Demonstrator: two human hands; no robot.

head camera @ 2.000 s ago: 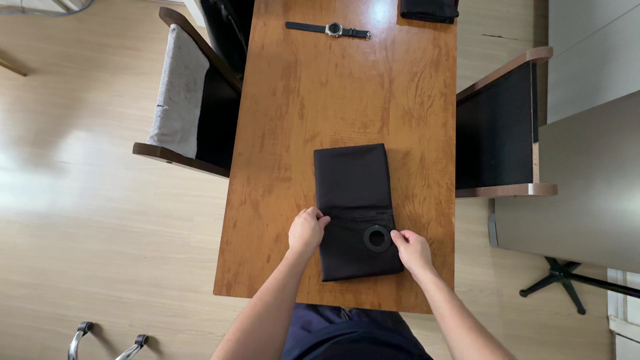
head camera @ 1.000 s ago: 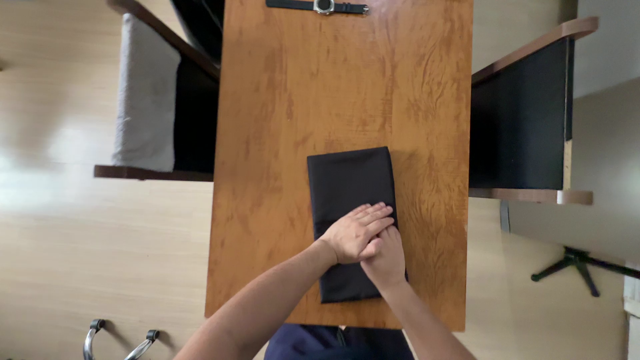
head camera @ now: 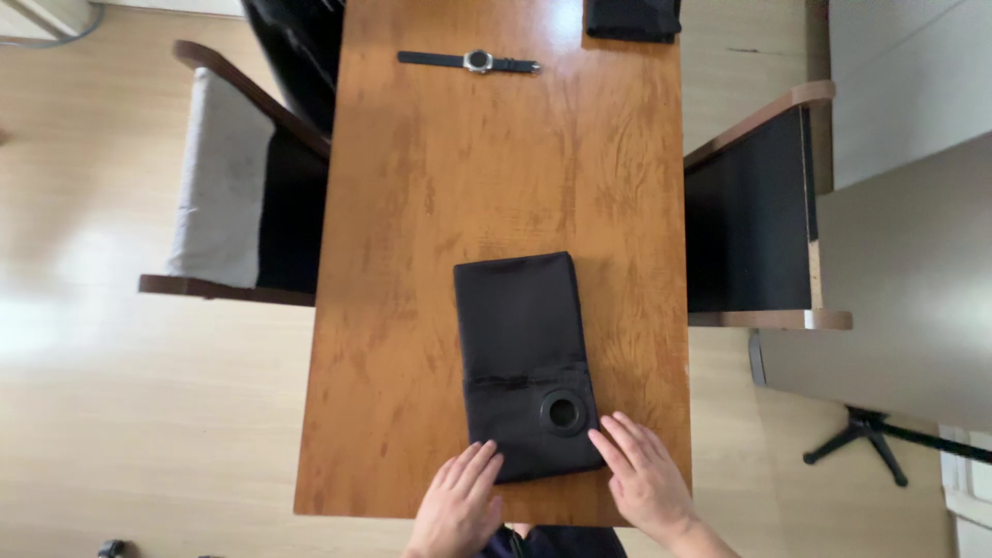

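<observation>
A folded black fabric piece (head camera: 521, 318) lies flat near the front edge of the wooden table, with a crease across it and a round black ring (head camera: 563, 412) at its lower right. My left hand (head camera: 459, 496) rests at its lower left corner, fingertips touching the cloth. At the lower right edge, my right hand (head camera: 642, 474) has its fingers extended beside and against the fabric, below the ring. Neither hand grasps anything. Farther up the table, a wristwatch with a black strap (head camera: 479, 61) lies stretched out.
The wooden table (head camera: 496, 170) has another folded black cloth (head camera: 633, 19) at its far right. A chair with a grey cover (head camera: 225, 182) stands at the left, a black chair (head camera: 748, 217) at the right. A black stand base (head camera: 860, 434) is on the floor at right.
My hands were overlapping on the fabric a second ago; now they are apart at its lower corners. The ring they covered shows again. The view has shifted.
</observation>
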